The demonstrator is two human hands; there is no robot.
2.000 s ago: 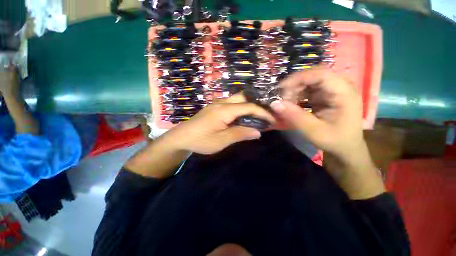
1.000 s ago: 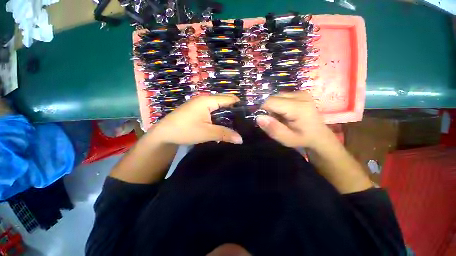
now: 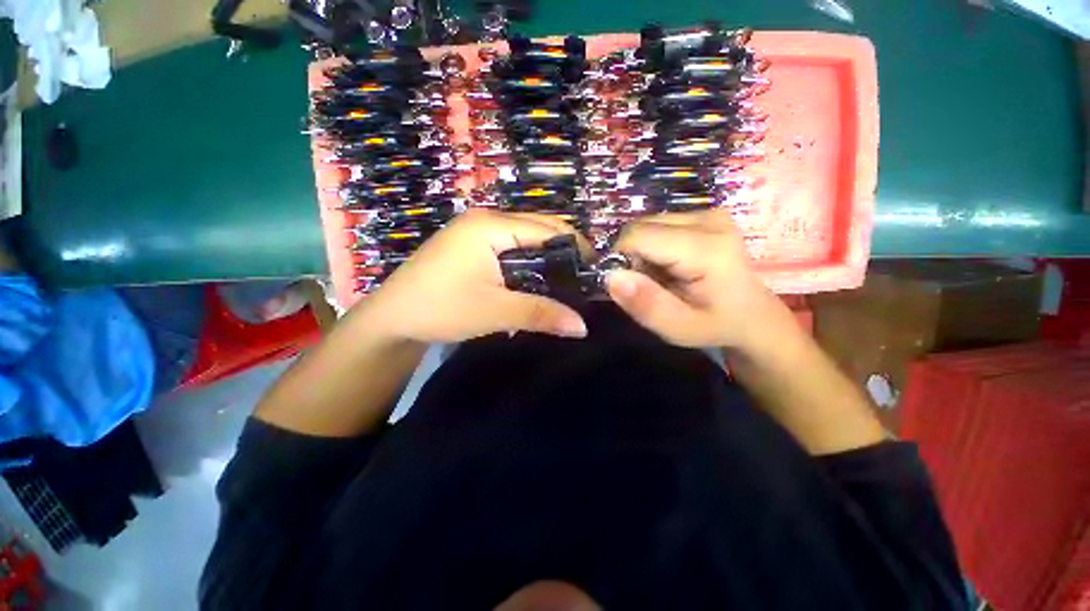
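Note:
My left hand (image 3: 472, 281) holds a black key fob (image 3: 544, 267) between thumb and fingers, just in front of the tray's near edge. My right hand (image 3: 687, 281) pinches the silver ring (image 3: 613, 265) at the fob's right end. The salmon-red tray (image 3: 862, 161) lies on the green bench. It holds three packed columns of black-and-silver fobs with yellow-orange marks; one column (image 3: 540, 113) is in the middle. My hands hide the near ends of the middle and right columns.
A heap of loose black straps with silver fittings (image 3: 359, 22) lies behind the tray. White tissue scraps (image 3: 66, 54) are at far left, a small dark part (image 3: 60, 146) on the bench. A person's blue sleeve (image 3: 78, 358) is at left. A cardboard box (image 3: 944, 310) and red stack (image 3: 1004, 442) are below right.
Both hands have moved left and drawn closer together since the oldest frame. The right fingers have come onto the ring, and the fob now shows more fully. The tray appears shifted left.

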